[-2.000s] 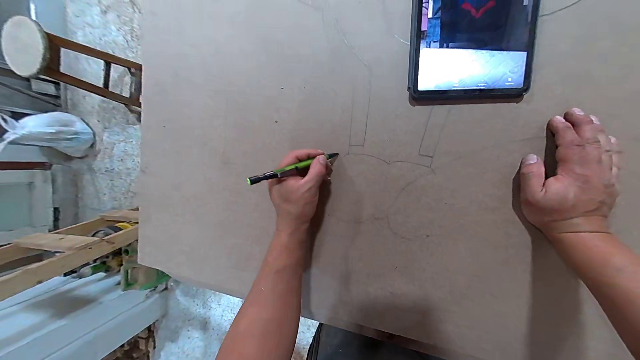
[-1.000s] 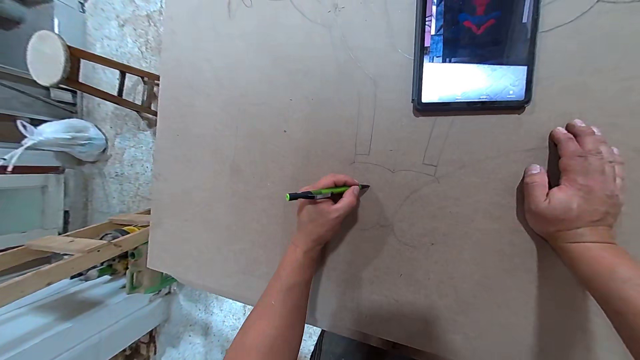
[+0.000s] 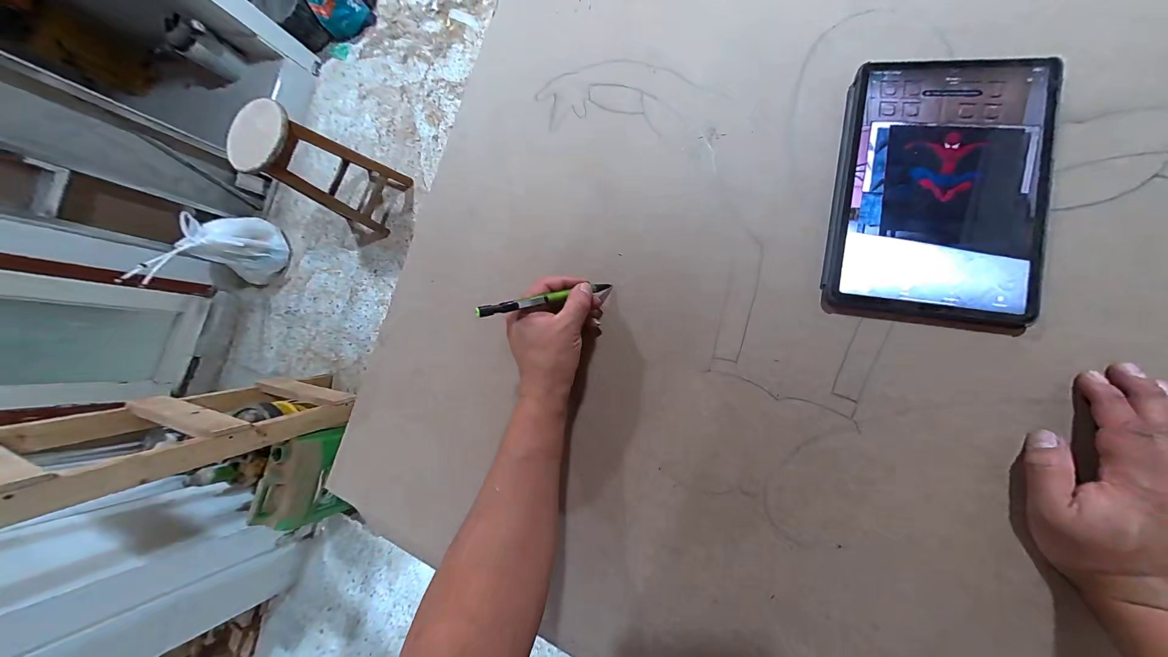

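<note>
My left hand (image 3: 552, 338) grips a green and black mechanical pencil (image 3: 538, 302), its tip pointing right, over the left part of a large brown board (image 3: 566, 210). Faint pencil lines run over the board: a curved line (image 3: 777, 396) below two narrow strips, round arcs under it, and a hand-like outline (image 3: 616, 99) near the top. A tablet (image 3: 949, 196) in a dark case lies on the board at the upper right and shows a red and blue costumed figure on a dark panel. At the right edge my right hand (image 3: 1109, 484) rests on the board, holding nothing, thumb and fingers apart.
Beyond the board's left edge, a wooden stool (image 3: 257, 137) with a round pale seat and a tied white plastic bag (image 3: 242, 248) are on the speckled floor. A wooden ladder-like frame (image 3: 192, 417) and a green object (image 3: 297, 479) stand near the board's lower left corner.
My left hand, with the pencil, has moved left and up, away from the curved line and arcs. My right hand stays on the board. The view has shifted and tilted.
</note>
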